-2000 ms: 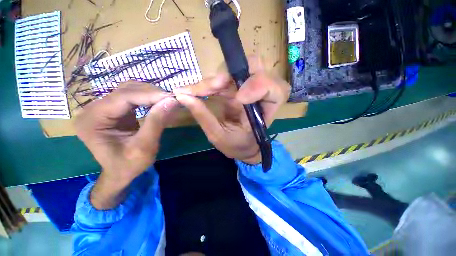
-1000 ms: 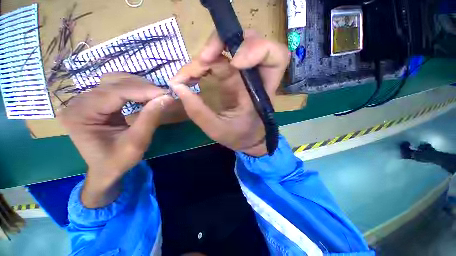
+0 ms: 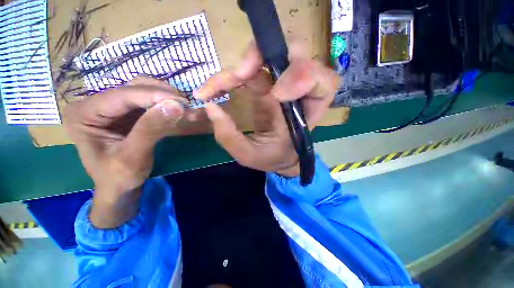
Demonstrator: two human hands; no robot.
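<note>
My right hand (image 3: 270,107) holds the black soldering iron (image 3: 269,34) between thumb and fingers; its tip is outside the top of the picture. My left hand (image 3: 127,121) pinches a short thin wire, mostly hidden by the fingers. The two hands' fingertips nearly meet over the near edge of the white striped panel (image 3: 194,42). Dark wire leads (image 3: 160,45) lie across that panel. A loose tangle of dark wires (image 3: 72,53) lies to its left. Another striped panel (image 3: 25,73) is at the far left.
The panels lie on a tan cardboard sheet (image 3: 309,28) over a green bench top (image 3: 389,115). At right, a speckled tray (image 3: 366,84) bears a metal-rimmed box (image 3: 395,39) and black items. Black cords hang over the bench edge. Green and blue small items sit at the tray's left edge.
Over two seconds the view has shifted. The fingertips of my two hands, pressed together earlier, are now slightly apart. The iron is still in my right hand.
</note>
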